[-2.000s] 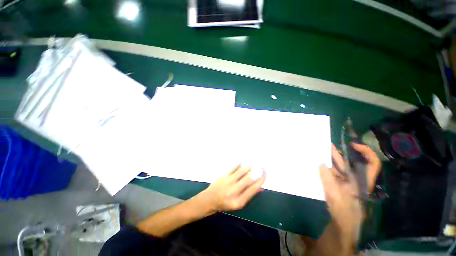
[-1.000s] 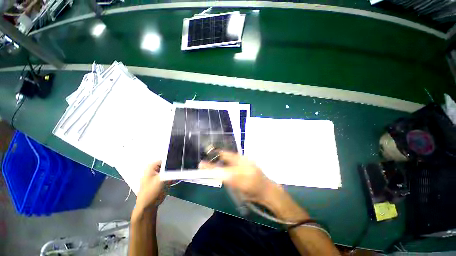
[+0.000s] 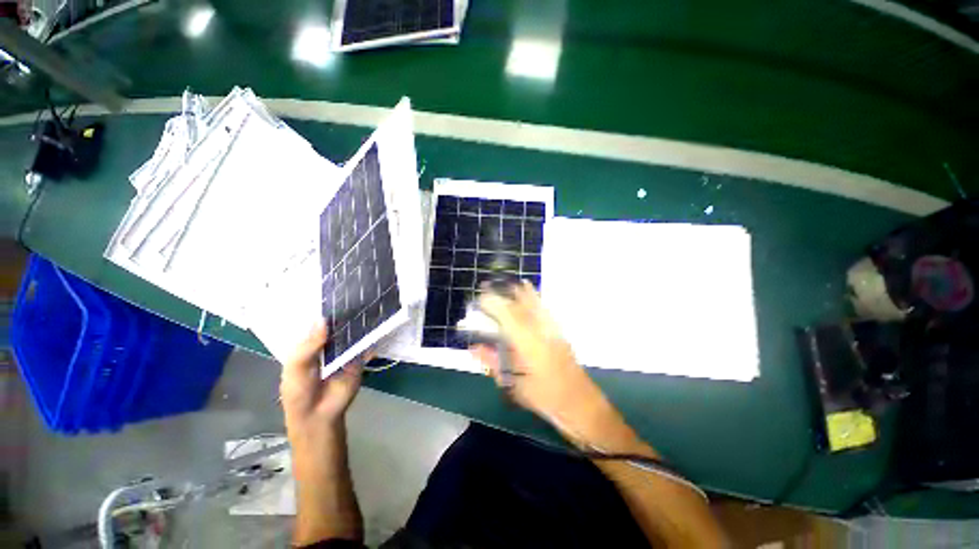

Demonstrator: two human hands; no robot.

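My left hand [image 3: 320, 377] grips the lower edge of a framed solar panel [image 3: 363, 257], held tilted up with its dark cells facing right and toward me. A second panel [image 3: 456, 273] lies face up on the bench in front of me. My right hand [image 3: 526, 349] is over its lower right part, fingers curled around a blurred dark tool, perhaps a soldering iron, with a cord along the wrist. A neat white panel stack [image 3: 655, 300] lies to the right.
A messy pile of white panels [image 3: 215, 204] lies at left on the green bench. Blue crates [image 3: 107, 354] stand below left. A fan [image 3: 934, 284] and a black device with yellow label [image 3: 848, 429] are at right. More panels [image 3: 397, 21] lie on the conveyor.
The panel in my left hand has been tilted up and turned, showing the face-up panel beside it. Two seconds ago my hands were at the white stack. The camera view has shifted.
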